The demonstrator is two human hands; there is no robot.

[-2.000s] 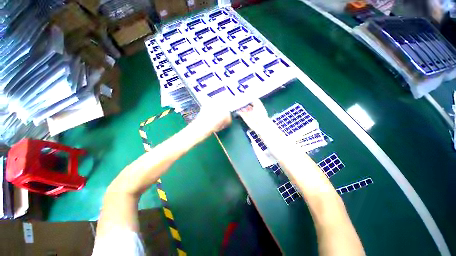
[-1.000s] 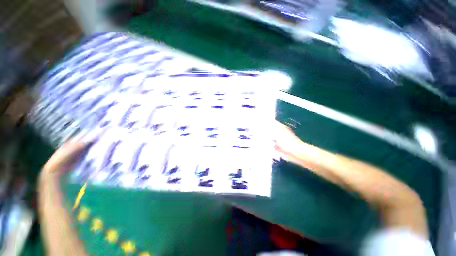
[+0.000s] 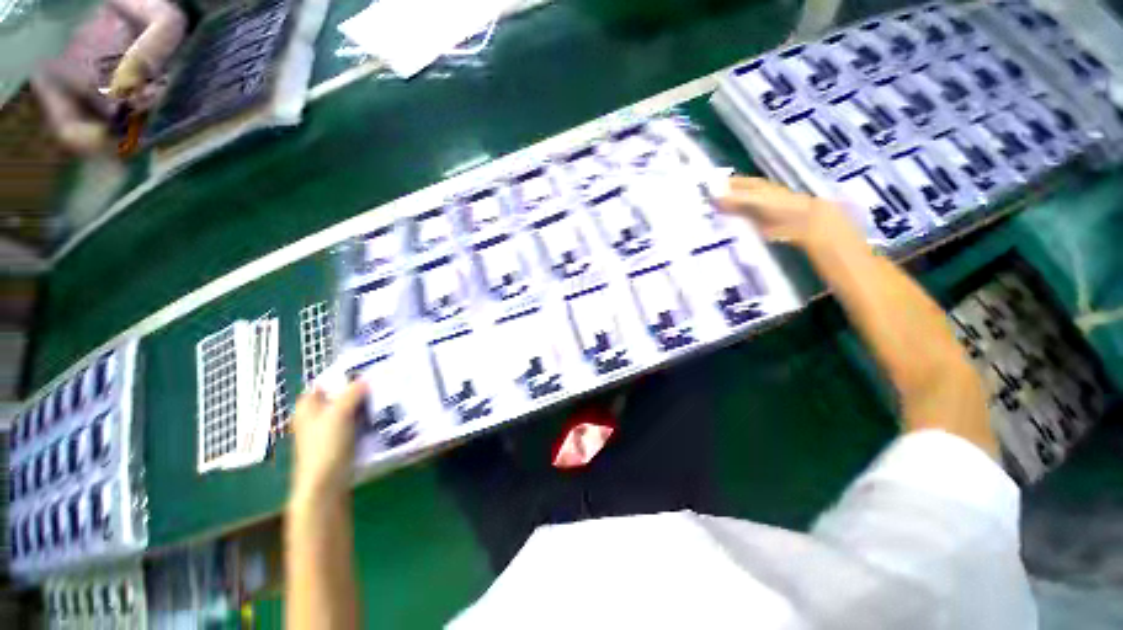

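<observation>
A clear blister tray (image 3: 511, 322) with rows of white and dark display modules lies across the middle of the view, over the green bench. My left hand (image 3: 328, 418) holds its left end near the front corner. My right hand (image 3: 766, 209) holds its right end near the far corner. The thumb of my left hand is on the tray's edge; the fingers under the tray are hidden. The modules (image 3: 596, 332) sit in the pockets, and glare washes out some at the back right.
Adhesive sheets (image 3: 234, 391) lie left of the tray. Stacked filled trays stand at the left (image 3: 76, 455) and right (image 3: 905, 117). Across the bench are white sheets (image 3: 413, 31), a dark tray (image 3: 228, 68) and another person's hand (image 3: 127, 76). A strapped bundle (image 3: 1028, 357) is low right.
The view has swung round. The tray, blurred and over the bench a second ago, now lies across in front of me between both hands. The adhesive sheets now show at its left.
</observation>
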